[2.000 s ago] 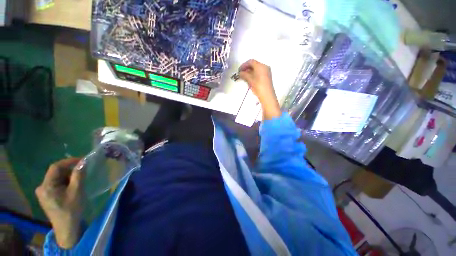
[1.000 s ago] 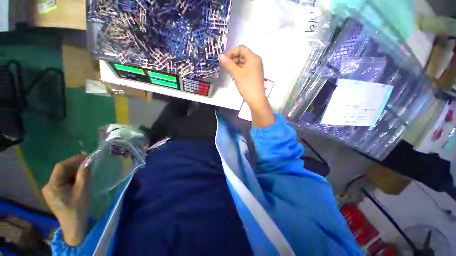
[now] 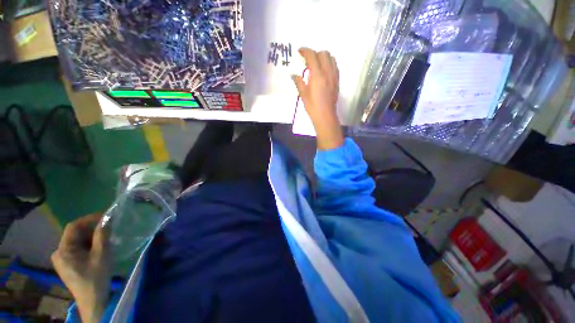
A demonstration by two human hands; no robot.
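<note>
My left hand [image 3: 85, 258] is at the lower left and pinches the edge of a clear poly bag [image 3: 142, 208] with a whitish slip at its top. My right hand [image 3: 320, 85] is over the white bench top, thumb and fingers apart, with nothing seen in it. Several small dark metal parts [image 3: 279, 55] lie on the bench just left of its fingertips. A heap of small metal parts [image 3: 157, 38] fills the pan of the counting scale [image 3: 220, 101], left of the right hand. The scale shows green displays.
Clear plastic trays [image 3: 466, 135] stand right of my right hand, with a written sheet [image 3: 463, 87] on top. A white card [image 3: 303, 120] with a reddish edge is at the bench front. A cardboard box [image 3: 31, 38] is at the upper left. A black chair [image 3: 400, 180] is below the bench.
The view has shifted, so the scale sits further left. My right hand has moved off the heap's edge and opened; loose parts now show on the bench beside it. My left hand still holds the bag.
</note>
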